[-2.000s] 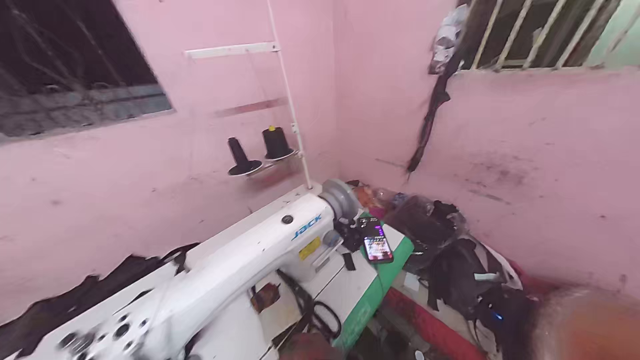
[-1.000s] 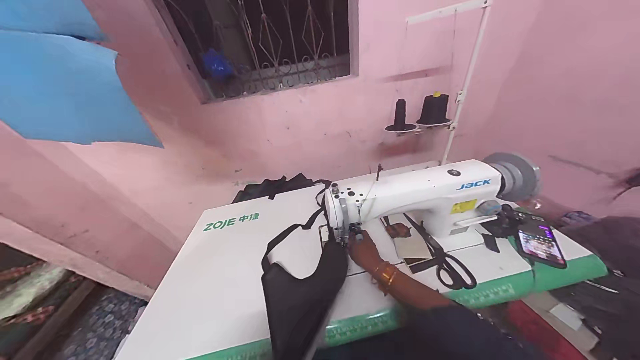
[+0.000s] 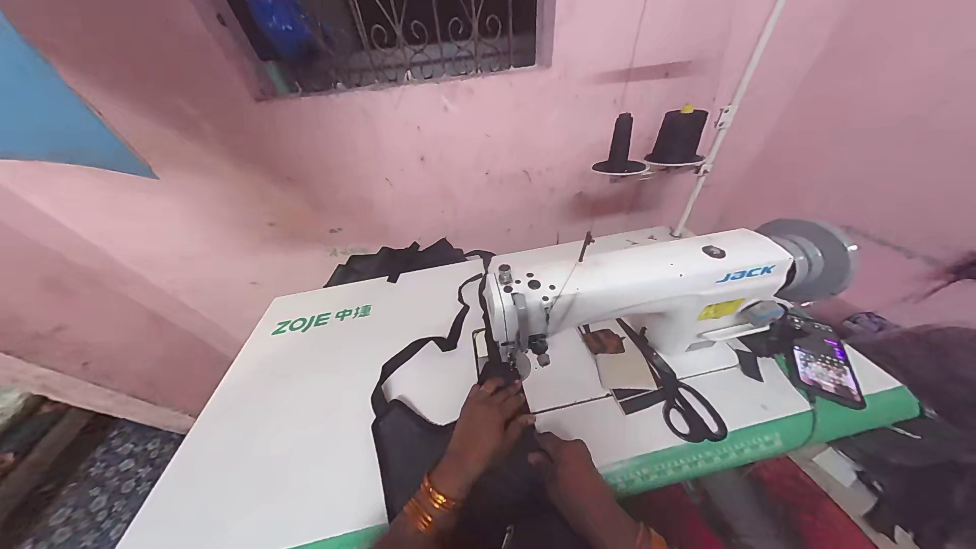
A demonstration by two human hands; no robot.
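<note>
A white Jack sewing machine (image 3: 610, 282) stands on a white table with a green front edge. Black fabric (image 3: 427, 457) with a narrow strap lies on the table's front part and runs under the needle area. My left hand (image 3: 488, 419), with bangles at the wrist, rests on the fabric just in front of the presser foot, fingers pressed down on it. Nearer the table edge, my right hand (image 3: 568, 465) has its fingers closed on the fabric's right edge. The needle itself is too small to make out.
Black-handled scissors (image 3: 679, 396) lie right of my hands, beside pieces of card (image 3: 621, 366). A lit phone (image 3: 827, 362) rests by the handwheel (image 3: 816, 259). Thread cones (image 3: 679, 137) stand behind the machine. More black fabric (image 3: 396, 263) is bunched at the table's back edge.
The view has swung far left and then closer to the machine. Both hands are now on the black fabric; one second ago only one hand showed plainly, near the needle area.
</note>
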